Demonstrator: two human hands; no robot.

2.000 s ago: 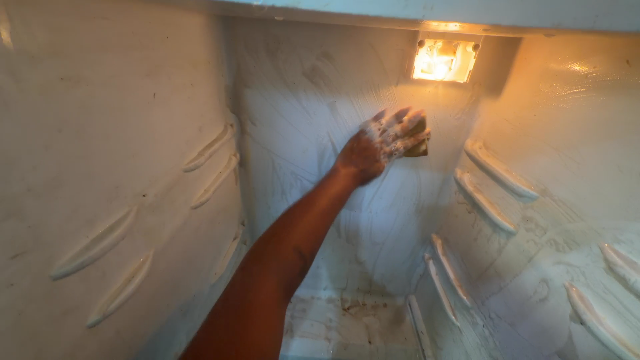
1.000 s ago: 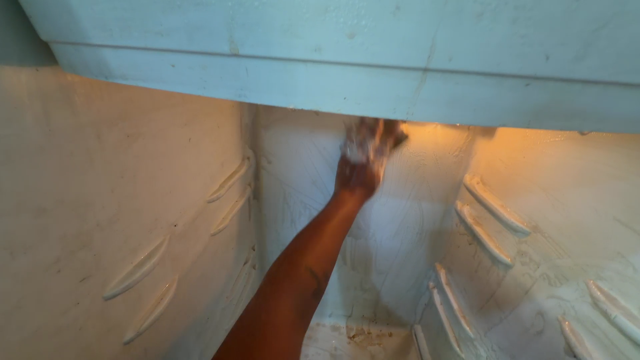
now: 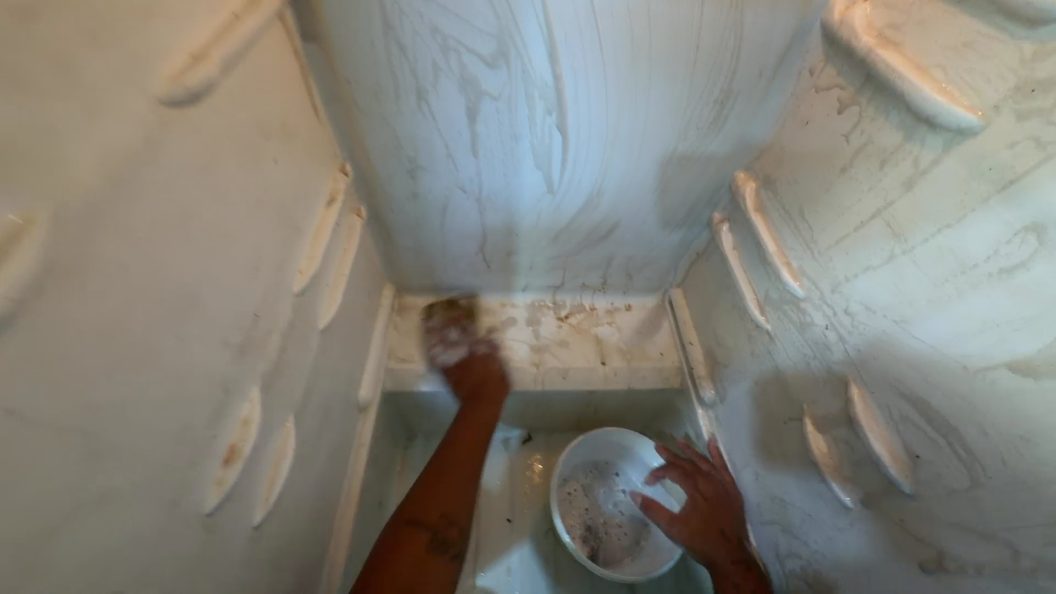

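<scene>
Blurred by motion, my left hand (image 3: 470, 359) presses a greenish-brown sponge (image 3: 450, 312) onto the left part of the dirty ledge (image 3: 577, 342) at the back of a refrigerator's inside. Foam covers its fingers. A round white bowl (image 3: 560, 511) with cloudy water and dark specks stands on the refrigerator's floor, nearer to me. Over the right part of its rim is my right hand (image 3: 697, 503), fingers spread and thumb above the inside of the bowl; whether it touches the rim cannot be told.
The back wall (image 3: 528, 148) bears wet, soapy streaks. Molded shelf ridges stick out from the left wall (image 3: 165, 289) and the right wall (image 3: 932, 313). Brown dirt lies along the back edge of the ledge. The refrigerator floor (image 3: 511, 528) is wet, with small dark bits.
My left hand with the sponge has gone from the upper back wall down to the ledge. My right hand and the bowl have come into view as the camera tilted down.
</scene>
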